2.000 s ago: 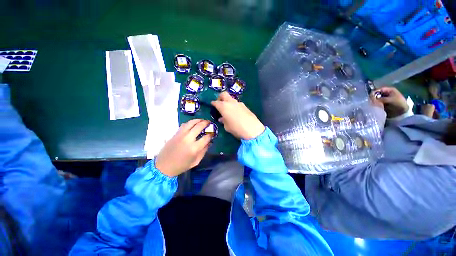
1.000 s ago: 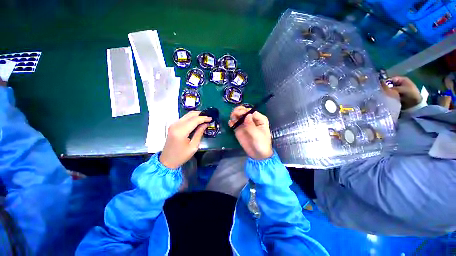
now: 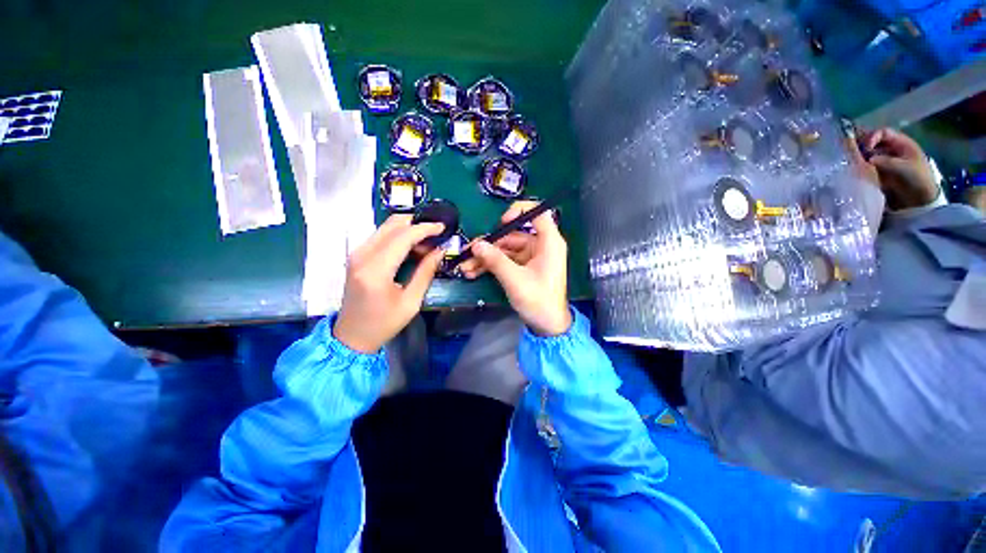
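My left hand (image 3: 387,274) holds a dark round display module (image 3: 438,219) between thumb and fingers, tilted above a round housing (image 3: 452,251). My right hand (image 3: 525,270) holds thin black tweezers (image 3: 506,228); their lower end reaches the housing below the display. That housing is partly hidden by my fingers and the display. Several more round housings with white and yellow squares inside, such as this one (image 3: 412,136), lie on the green bench just beyond my hands.
Whitish strips (image 3: 244,151) lie at left, some overlapping. A tall stack of clear blister trays (image 3: 670,232) with discs and orange tails stands at right. A sheet with black shapes (image 3: 29,116) lies far left. People sit on both sides; one hand (image 3: 903,167) shows at right.
The black tool in my right hand has swung inward, its lower end now at the housing under the display. My left hand still holds the display, now more tilted. The view has shifted slightly.
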